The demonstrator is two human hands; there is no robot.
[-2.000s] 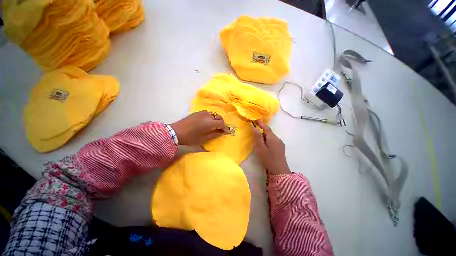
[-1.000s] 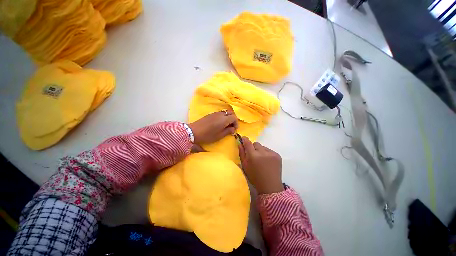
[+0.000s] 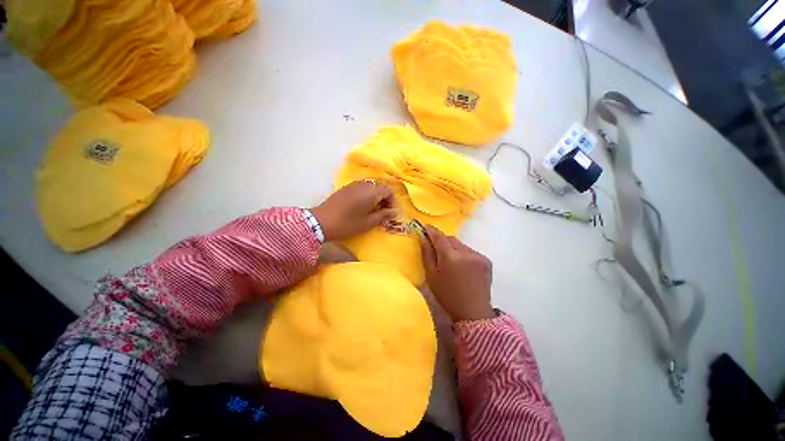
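A yellow fabric piece (image 3: 387, 250) lies in front of me, with a small printed label (image 3: 396, 226) between my hands. My left hand (image 3: 351, 211) has its fingertips together on the piece at the label's upper left; a thread in them cannot be made out. My right hand (image 3: 459, 269) holds a small slim metal tool (image 3: 419, 228), its tip at the label's right side. Folded yellow pieces (image 3: 439, 177) lie just behind. Another yellow piece (image 3: 357, 336) lies nearest my body, label side not showing.
Tall yellow stacks (image 3: 112, 52) stand at the far left, a lower pile (image 3: 108, 177) below them and another pile (image 3: 460, 82) at the back. To the right lie a white box with black block (image 3: 577, 168), a thin cord (image 3: 559, 213), a webbing strap (image 3: 631, 224) and black fabric (image 3: 736, 405).
My right hand with the tool moved left towards the label. My left hand shifted right, then slightly back left, uncovering the label again. The whole view shifted slightly.
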